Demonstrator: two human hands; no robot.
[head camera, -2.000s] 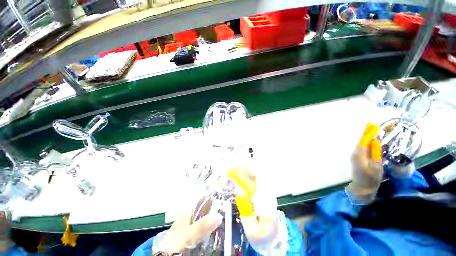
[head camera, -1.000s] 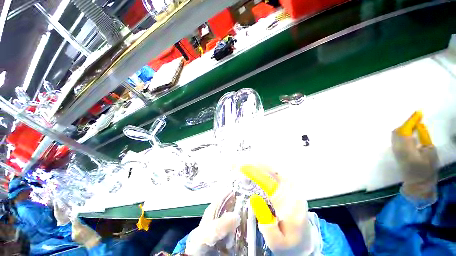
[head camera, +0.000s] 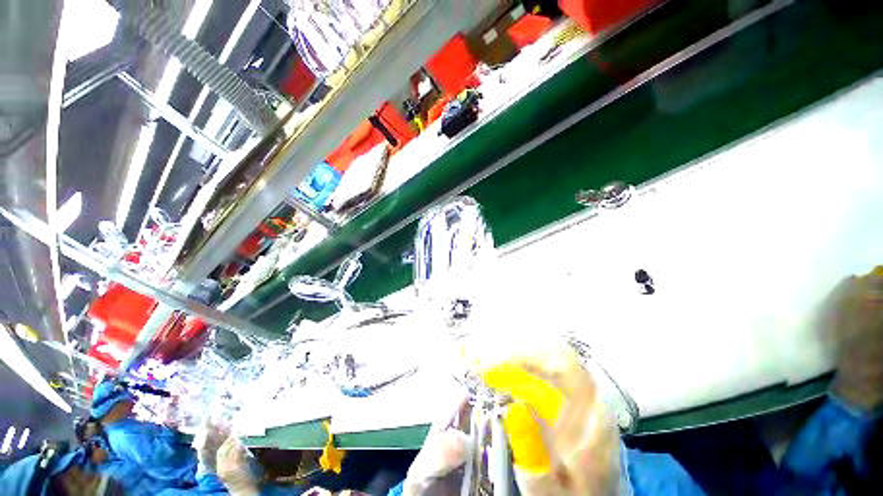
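Note:
My right hand (head camera: 557, 421), in a thin clear glove with orange finger cots, grips a clear glossy balloon-animal body (head camera: 492, 455) near the lower middle. My left hand (head camera: 441, 455), gloved, holds the same body from the left side, partly cut off by the bottom edge. Paired clear ear pieces (head camera: 450, 242) stand up beyond my hands. The glare hides where the parts join. A whitish bar shows inside the lower shell.
A small black part (head camera: 644, 282) lies on the white bench (head camera: 736, 262) to the right. Another clear figure (head camera: 373, 339) lies to the left. A neighbour's hand (head camera: 862, 339) is at the right edge. The green conveyor (head camera: 542, 174) runs behind; an orange-yellow handle (head camera: 331, 453) hangs at the bench edge.
The view has turned left and tilted, showing more of the line and workers at left. My hands still hold the clear body. A curved clear shell now shows beside my right hand.

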